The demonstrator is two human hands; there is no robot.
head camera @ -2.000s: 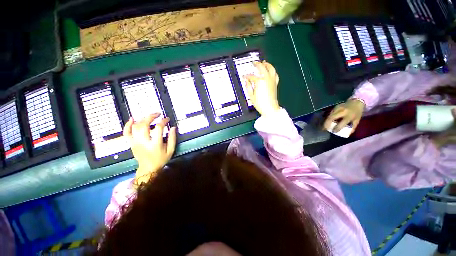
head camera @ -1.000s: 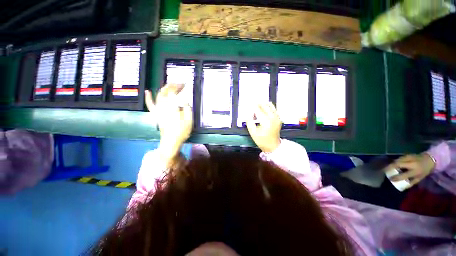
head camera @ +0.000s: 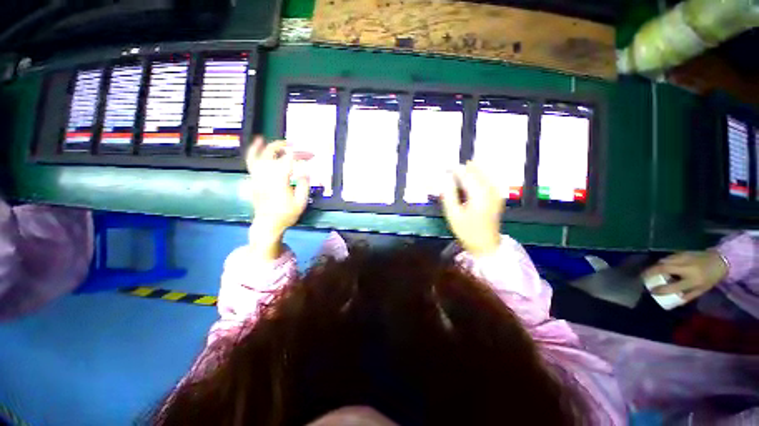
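Observation:
A black phone tray (head camera: 383,90) lies on the green bench in front of me and holds several smartphones side by side with bright white screens. The two right-hand phones, one of them the far-right smartphone (head camera: 563,154), show green or red blocks at the near end. My left hand (head camera: 279,187) is over the near part of the far-left phone, fingers spread, holding nothing. My right hand (head camera: 474,204) is over the near edge of the tray, between the middle phone and the one right of it, fingers bent and holding nothing. Whether the fingertips touch the screens cannot be told.
Another tray (head camera: 52,116) with lit phones lies left, and a third tray (head camera: 713,158) is cut off right. A stained wooden board (head camera: 466,32) and wrapped post (head camera: 695,35) are behind. A neighbour's hand (head camera: 697,274) holds a small white object (head camera: 663,289). A blue stool (head camera: 133,250) stands lower left.
The camera view has swung to the right tray end and levelled. My left hand has moved from the second phone to the far-left one. My right hand has moved left from the far-right phone.

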